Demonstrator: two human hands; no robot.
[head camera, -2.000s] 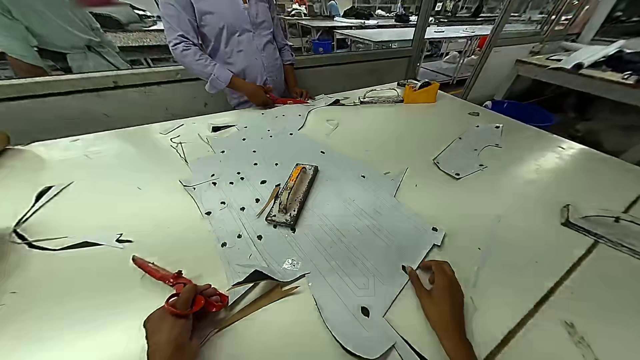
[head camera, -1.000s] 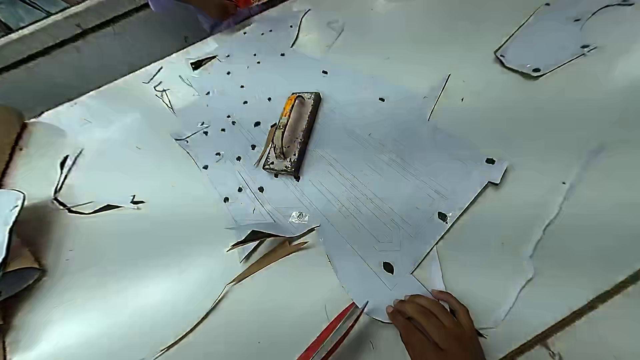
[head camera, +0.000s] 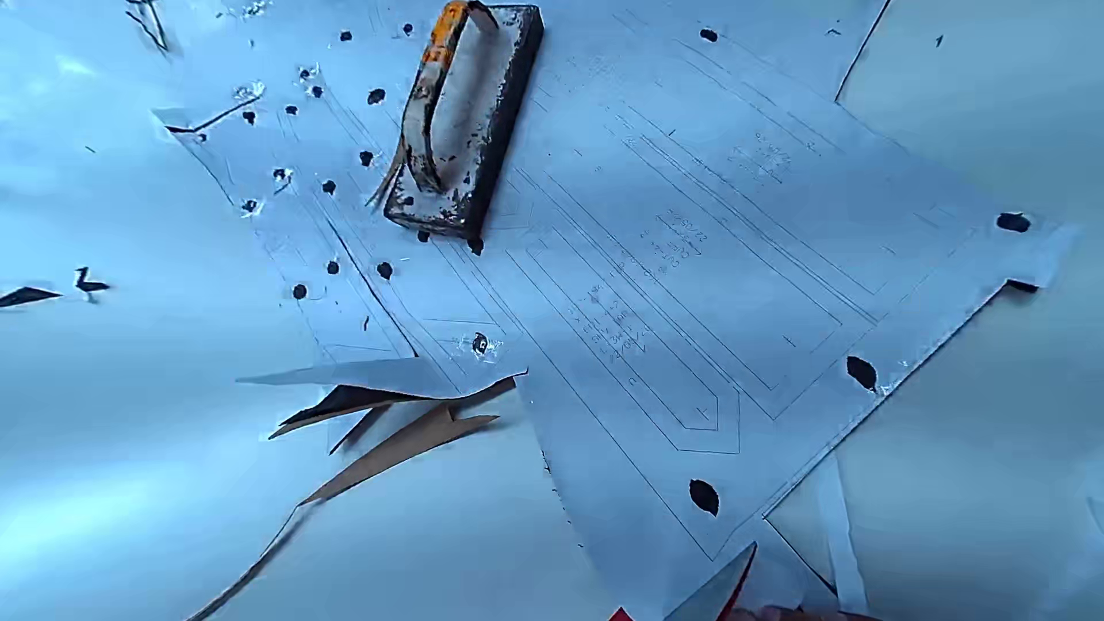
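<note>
A large sheet of marked pattern paper (head camera: 655, 285) lies over darker material that shows through its holes. On it rests a worn metal weight with a bar handle (head camera: 466, 121). At the bottom edge, scissor blades (head camera: 716, 591) with red parts point up over the paper's lower tip. Just right of the blades, a sliver of my right hand (head camera: 802, 614) shows at the paper's lower end; its grip is hidden. My left hand is out of view.
Curled paper and brown offcuts (head camera: 397, 440) lie at the lower left of the sheet, with a thin strip trailing down. A pale strip (head camera: 841, 535) sticks out below the right edge. Small dark scraps (head camera: 90, 283) lie on the white table (head camera: 992, 483).
Two seconds ago my left hand held red-handled scissors left of the sheet; the blades are now at its lower tip. My right hand has moved to that tip. The view has moved in closer.
</note>
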